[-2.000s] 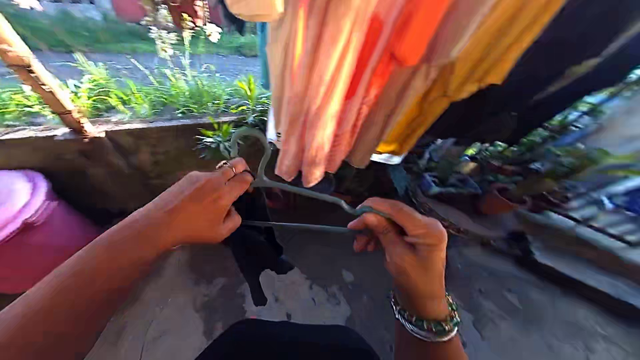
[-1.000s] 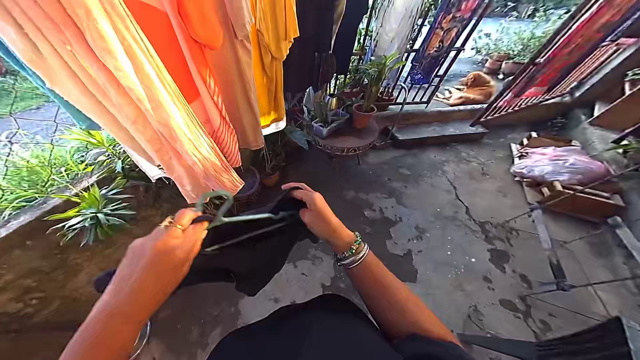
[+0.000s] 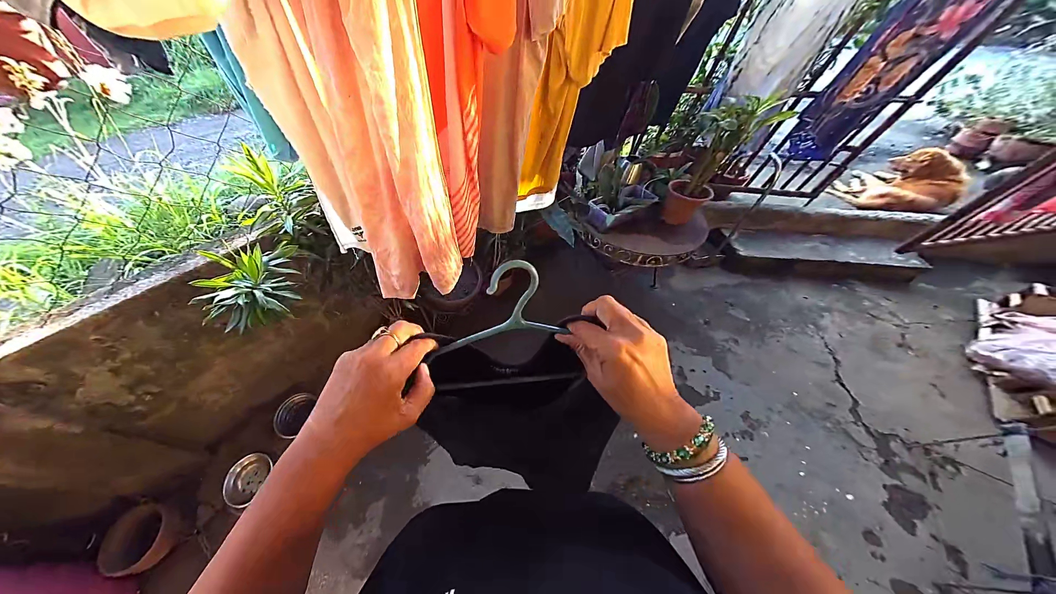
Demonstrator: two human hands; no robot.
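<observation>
A pale green plastic clothes hanger (image 3: 518, 318) is held level in front of me, hook upward, inside the neck of a black garment (image 3: 520, 425). My left hand (image 3: 375, 384) pinches the garment's left shoulder edge over the hanger's arm. On the other side my right hand (image 3: 631, 359) grips the right shoulder strap and the hanger's end. The garment hangs below the bar between both hands. Just beyond the hook, peach and orange clothes (image 3: 363, 148) hang in a row, with a yellow garment (image 3: 569, 91) beside them.
A low wall (image 3: 165, 355) with wire fencing runs along the left. Metal bowls (image 3: 247, 480) and a clay pot (image 3: 139, 538) stand below it. Ahead is a round plant table (image 3: 648, 241). A dog (image 3: 916, 181) lies beyond the step (image 3: 825, 252); a crate (image 3: 1011, 363) is at right.
The hanger was bare at its left end two seconds ago, with dark cloth hanging near it; now both its arms are inside the black garment's shoulders. The view has swung right since the first frame.
</observation>
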